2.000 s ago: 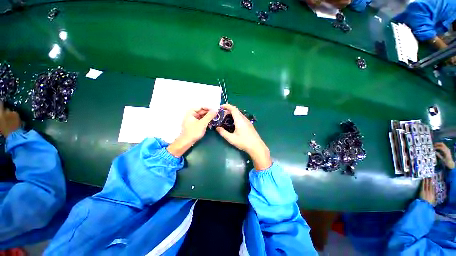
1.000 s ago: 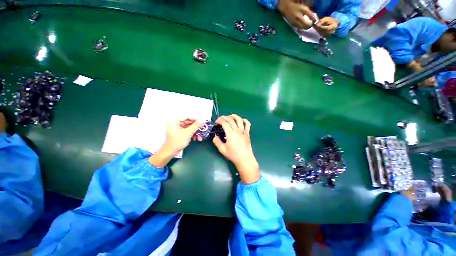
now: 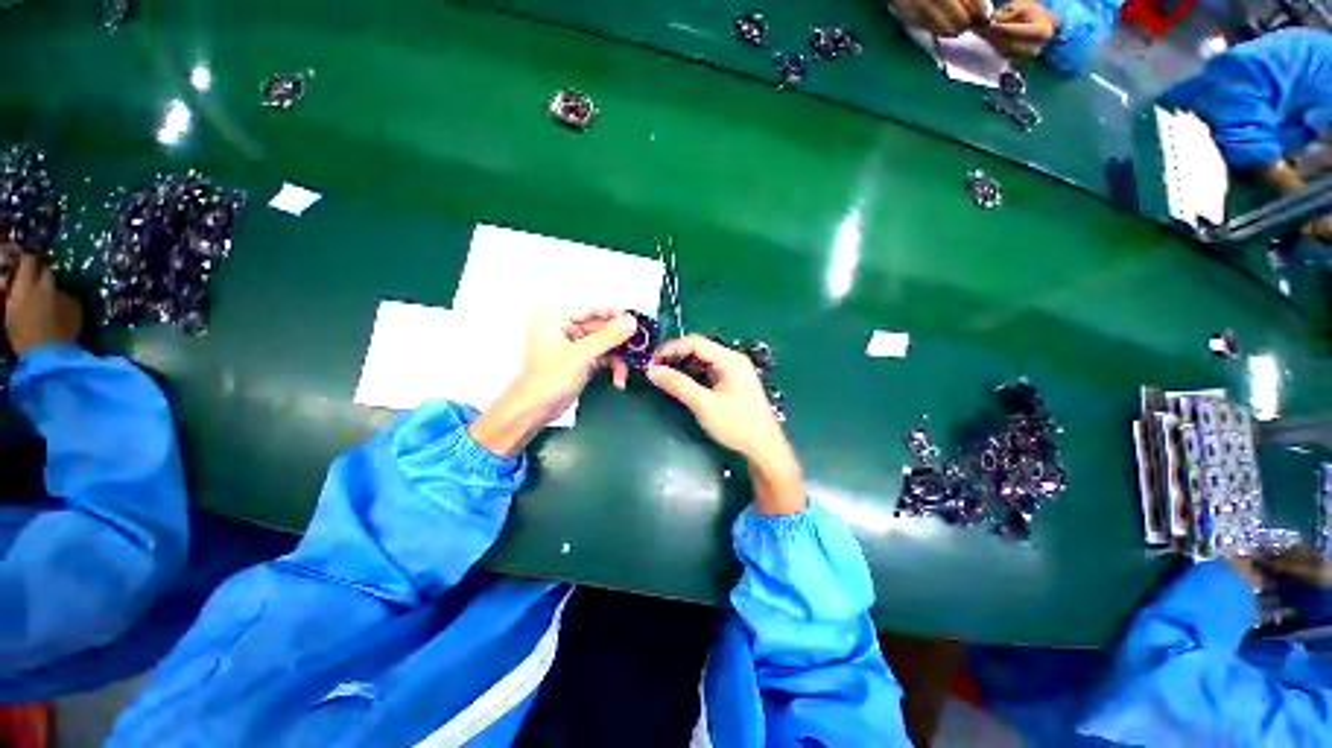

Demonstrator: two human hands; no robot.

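Note:
My left hand (image 3: 563,365) holds a small dark module (image 3: 640,339) with a round ring between thumb and fingers, above the right edge of the white sheets. My right hand (image 3: 716,392) is beside it, thumb and fingertips pinched at the module's right side; whether they grip a part of it is too small to tell. Dark modules (image 3: 761,355) show partly behind my right hand. Tweezers (image 3: 672,285) lie at the upper right edge of the plain white sheet (image 3: 548,278). A second white sheet (image 3: 402,355) lies nearer the body.
Single modules (image 3: 574,108) lie apart on the green belt (image 3: 701,161). A heap of modules (image 3: 993,465) lies right, another (image 3: 168,249) left. White squares (image 3: 887,344) lie on the bench. Stacked trays (image 3: 1205,468) stand far right by a person's sleeve (image 3: 1183,643). Other people work left and across.
My right hand has shifted from over the dark modules to a pinch beside the held module, uncovering modules behind it. Single modules on the belt have moved left. The camera view has shifted.

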